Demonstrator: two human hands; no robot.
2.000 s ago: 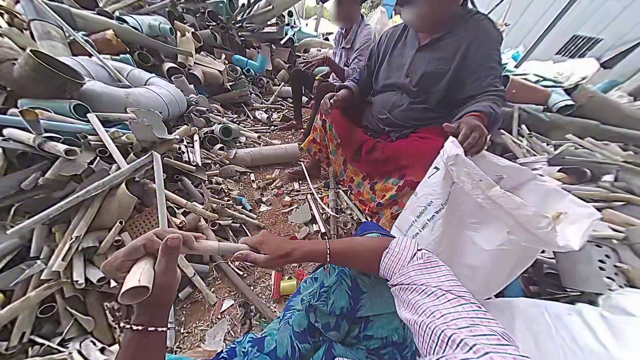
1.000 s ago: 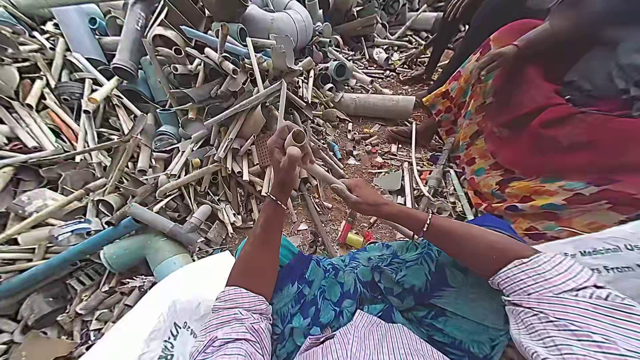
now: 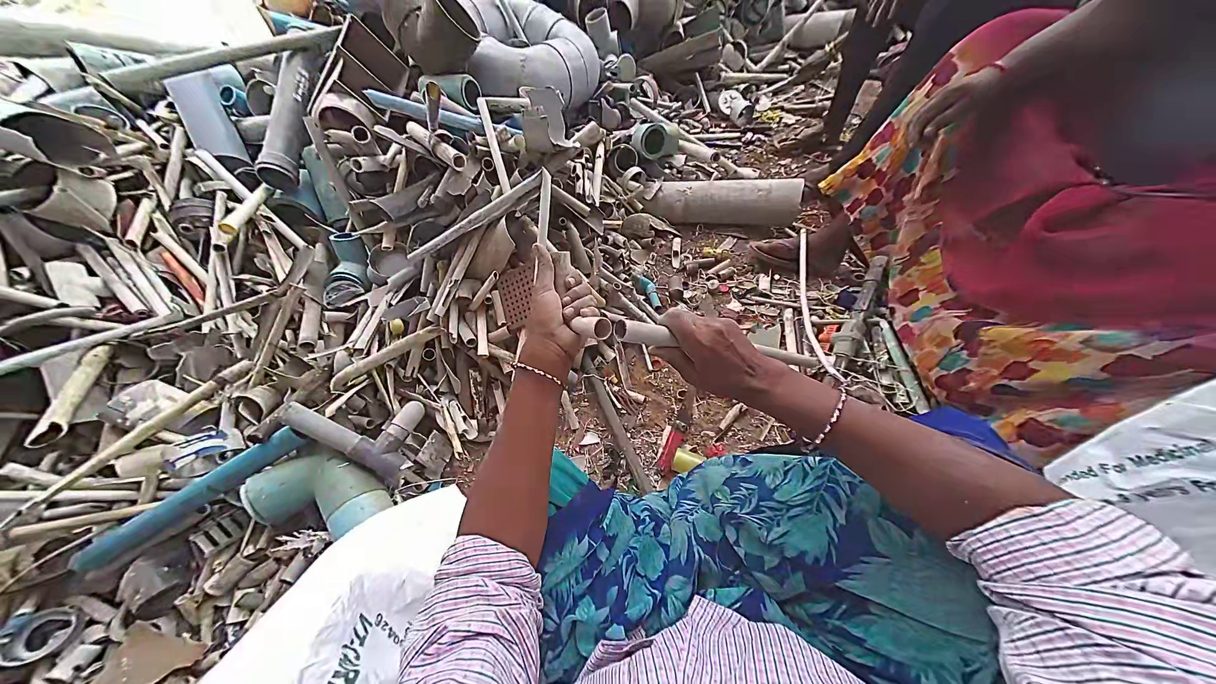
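In front of my lap, my left hand [image 3: 559, 309] is closed round a short pale plastic pipe [image 3: 591, 328], whose open end points right. Just beside it, my right hand [image 3: 708, 351] grips a second pale pipe [image 3: 648, 332] that lies level. The facing ends of the two pipes are close together; whether they touch I cannot tell. A thin pale length [image 3: 788, 357] shows on the far side of my right hand, and whether it belongs to the held pipe is unclear. Past my left hand, a thin strip [image 3: 544, 209] stands up from the pile.
Scrap pipes and fittings are heaped ahead and left, with a grey elbow [image 3: 537, 52] on top and a blue pipe [image 3: 185, 499] nearer me. A thick pipe [image 3: 727, 201] lies on the littered ground. White sacks [image 3: 351, 589] flank my lap. Another person's patterned skirt [image 3: 940, 285] is at right.
The view has tilted down and left since two seconds ago. One second ago a pale pipe spanned both hands; now two separate pipe ends face each other between them.
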